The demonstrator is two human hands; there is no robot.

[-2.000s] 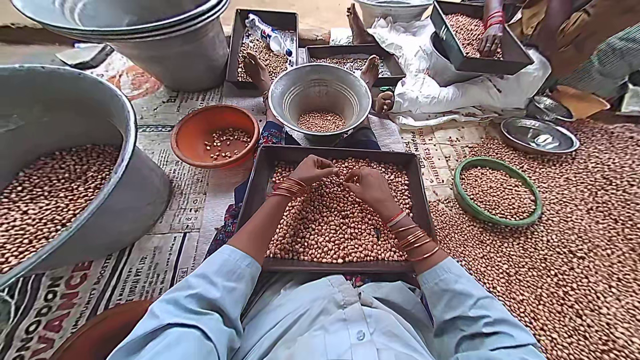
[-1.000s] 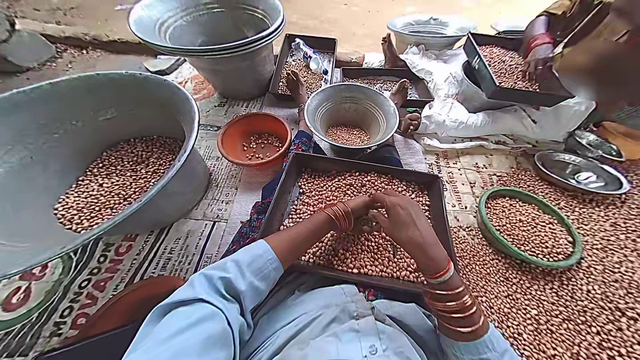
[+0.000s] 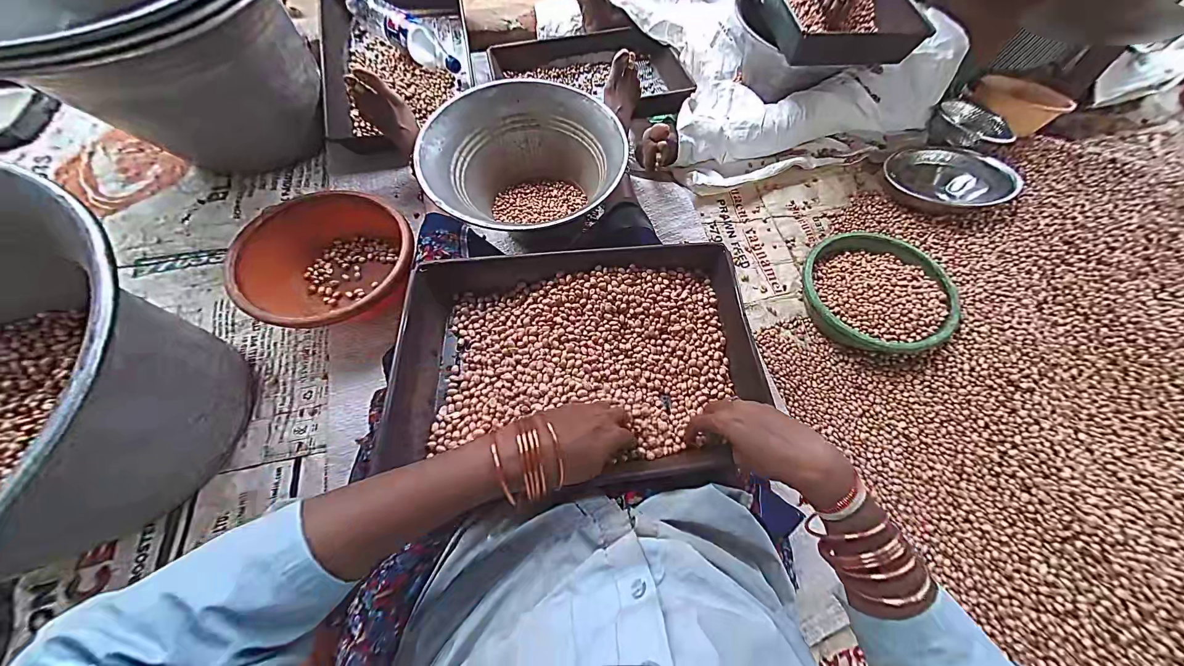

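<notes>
A dark rectangular tray rests on my lap, holding a layer of small brown nuts or beans. My left hand lies on them near the tray's front edge, fingers curled down; whether it pinches any cannot be made out. To its right, my right hand touches the nuts with bent fingertips beside the front right corner. A gap separates the two hands. Just beyond the tray, between my feet, stands a metal basin with some nuts at its bottom.
An orange bowl with a few nuts is left of the tray; large metal tubs stand farther left. On the right, a green-rimmed basket and steel dish sit by spread nuts. Another person's hand is over a far tray.
My hands, together over the middle of the tray one second ago, are now apart and nearer its front edge. The view has shifted.
</notes>
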